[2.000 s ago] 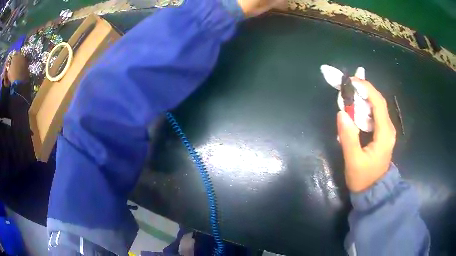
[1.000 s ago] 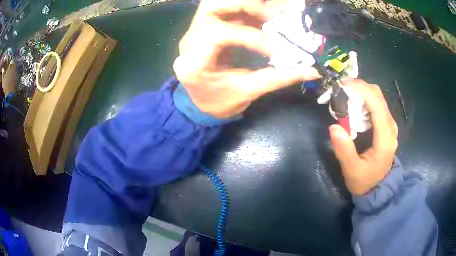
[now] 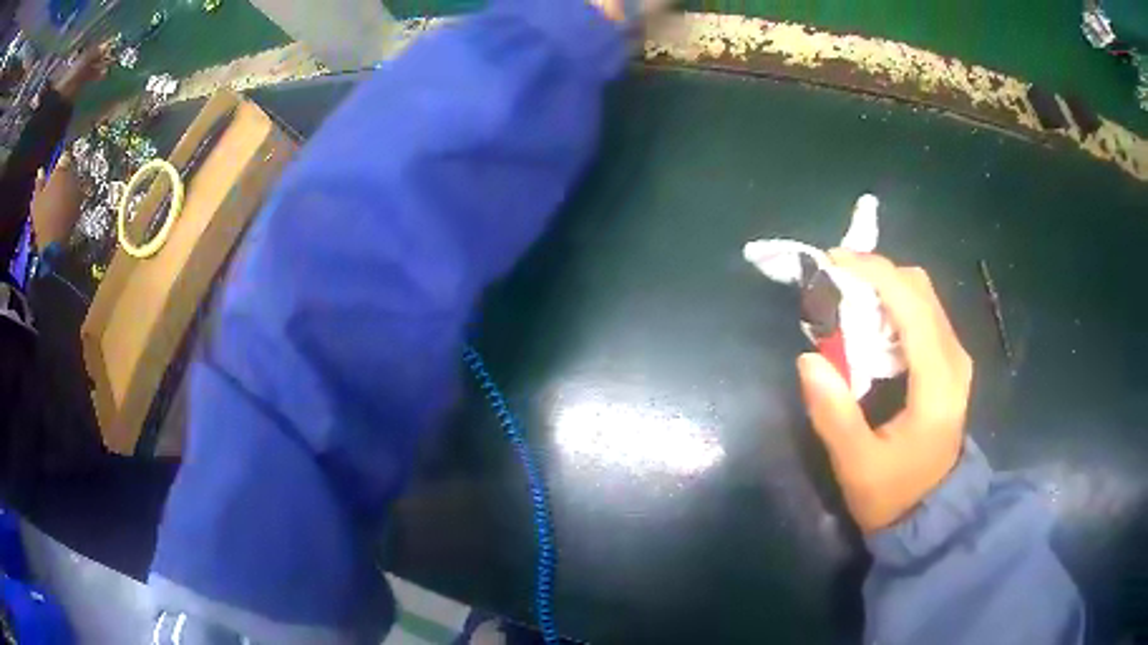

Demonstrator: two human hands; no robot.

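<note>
My right hand (image 3: 896,401) holds the side cutters (image 3: 825,309) over the right part of the dark green bench. Their dark part and a red grip show, and the white-wrapped rounded ends stick out past my fingers. My left arm in a blue sleeve reaches up to the top edge of the picture. Only a small, blurred bit of my left hand (image 3: 642,13) shows there, over the worn pale edge; its fingers and anything in it cannot be made out.
A long cardboard tray (image 3: 164,302) with a pale yellow ring (image 3: 150,208) lies at left, beside a pile of assemblies (image 3: 95,189). A blue coiled cord (image 3: 523,460) crosses the bench. A slim dark stick (image 3: 996,309) lies at right. Another assembly (image 3: 1099,23) lies at top right. Another person's hand (image 3: 57,202) is at far left.
My left hand has moved from the centre, where it held a wired assembly at the cutters, up to the top edge. The assembly is out of sight. My right hand has shifted slightly left and down.
</note>
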